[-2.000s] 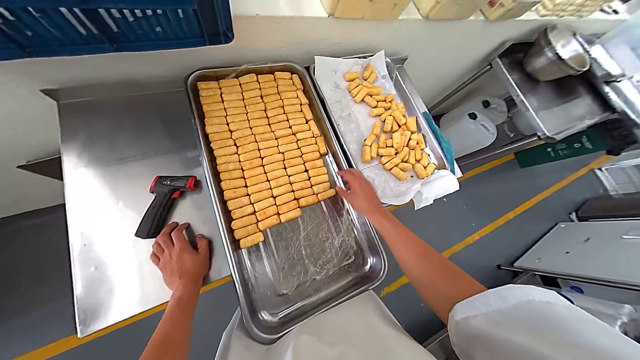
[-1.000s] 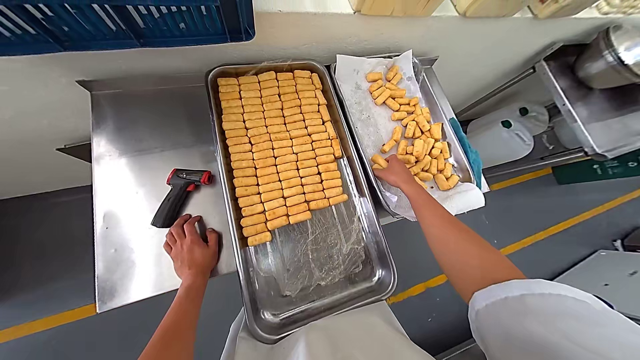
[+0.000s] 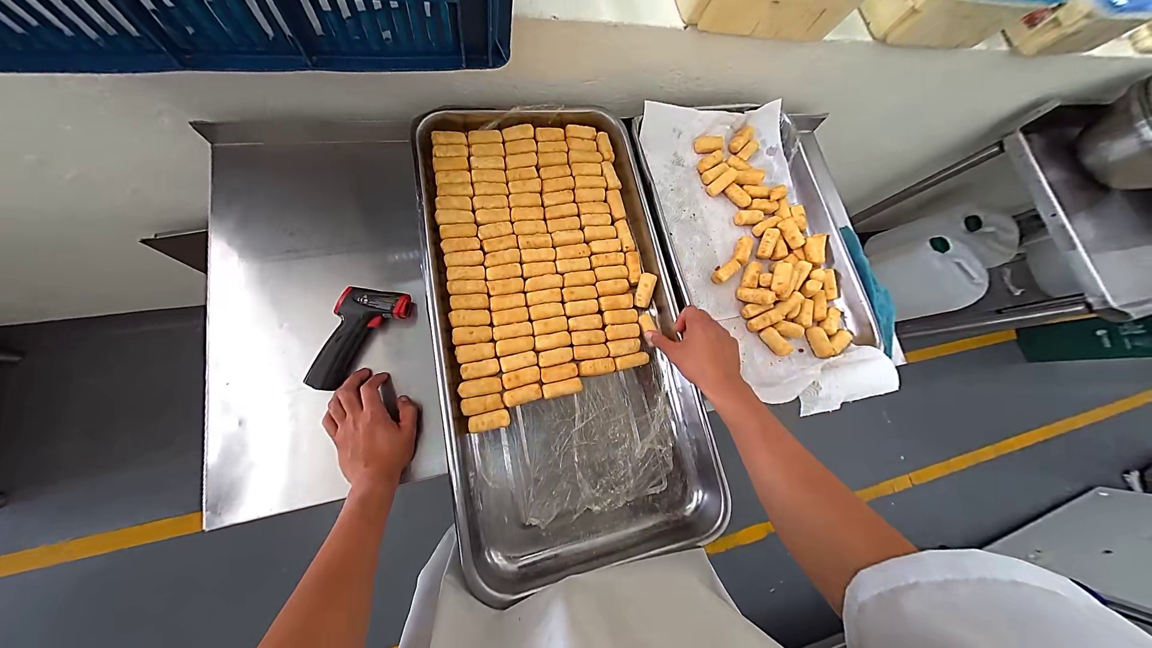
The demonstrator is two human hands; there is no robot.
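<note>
A deep stainless steel tray [image 3: 585, 540] holds tight rows of golden fried food sticks [image 3: 526, 279] on plastic film [image 3: 594, 450]. My right hand [image 3: 706, 353] reaches over the tray's right rim, its fingertips closed on one fried stick [image 3: 648, 324] beside the rows. Just above that, another loose stick [image 3: 645, 290] lies at a slant. On the steel table my left hand [image 3: 373, 432] rests on a small dark object [image 3: 389, 396], largely hidden under the fingers. A black and red infrared thermometer gun [image 3: 351, 333] lies just above it.
Right of the deep tray, a paper-lined metal tray [image 3: 823, 193] bears a loose heap of sticks [image 3: 783, 288], with a teal cloth [image 3: 868, 279] at its edge. A blue plastic crate [image 3: 396, 36] is at the upper left. White jugs [image 3: 931, 270] stand on the shelf at right.
My right hand has moved left from the paper-lined tray to the deep tray's right side. Loose sticks now lie beside the rows there. My left hand stays on the steel table.
</note>
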